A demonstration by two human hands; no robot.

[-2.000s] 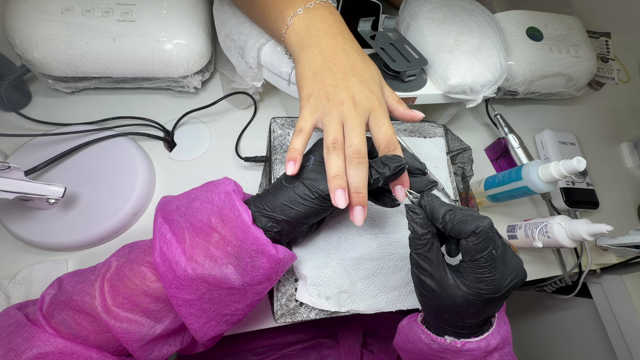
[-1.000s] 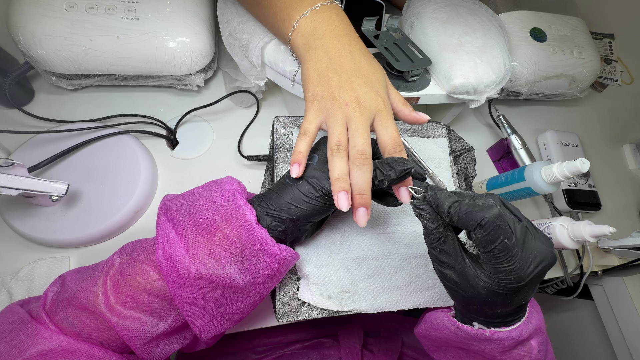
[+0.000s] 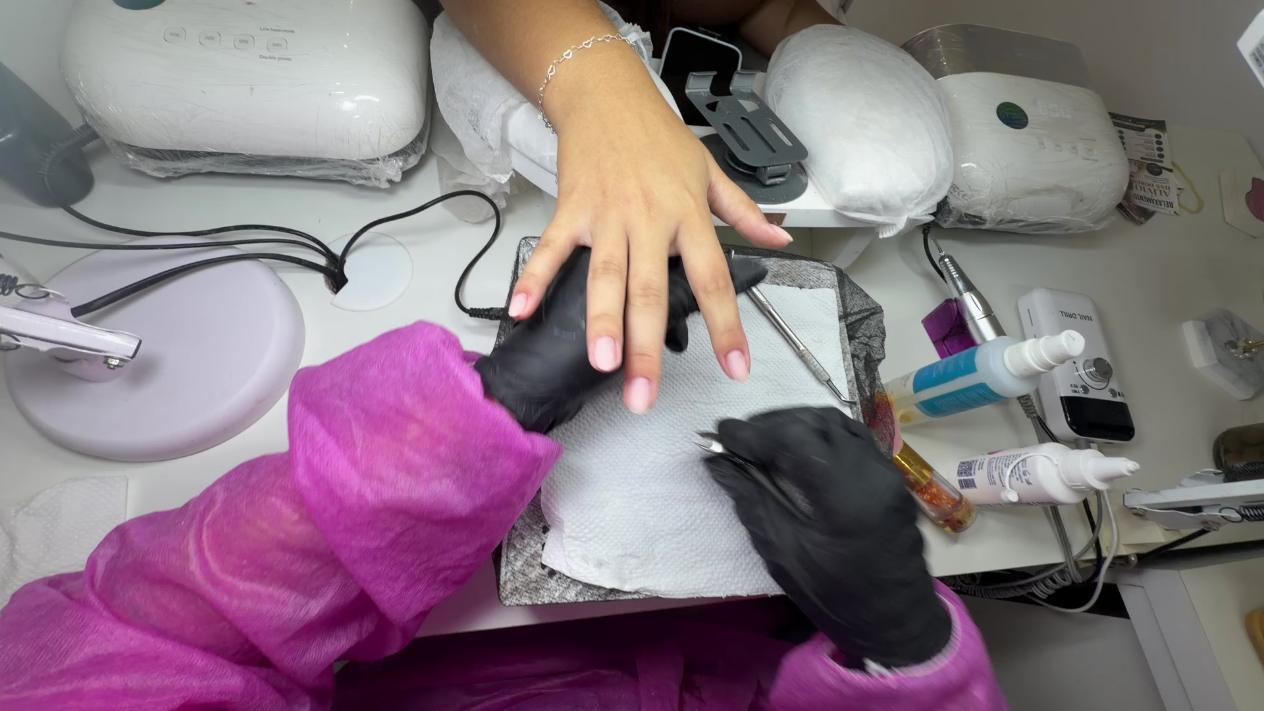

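Note:
Another person's hand (image 3: pixel 642 207), with pale pink nails and a chain bracelet, extends over the work mat from the back. Under its fingers lies my left hand (image 3: pixel 563 346) in a black glove, partly hidden; whether it grips them cannot be told. My gloved right hand (image 3: pixel 829 513) is closed around a small metal tool, probably cuticle nippers (image 3: pixel 710 445), whose tip shows above the white paper towel (image 3: pixel 662 513). A metal manicure tool (image 3: pixel 800 346) with a bent tip rests on the towel, right of the person's fingers.
Right of the mat lie a blue-labelled bottle (image 3: pixel 973 377), a white squeeze bottle (image 3: pixel 1047 472), an orange vial (image 3: pixel 931 489) and a nail drill unit (image 3: pixel 1076 365). Behind are plastic-wrapped white devices (image 3: pixel 267 79) and a phone holder (image 3: pixel 750 128). A round lamp base (image 3: pixel 158 365) and cables lie left.
My right hand has drawn back from the person's index fingertip, toward me, with the tool in it. The person's index finger is no longer between my left hand's fingertips.

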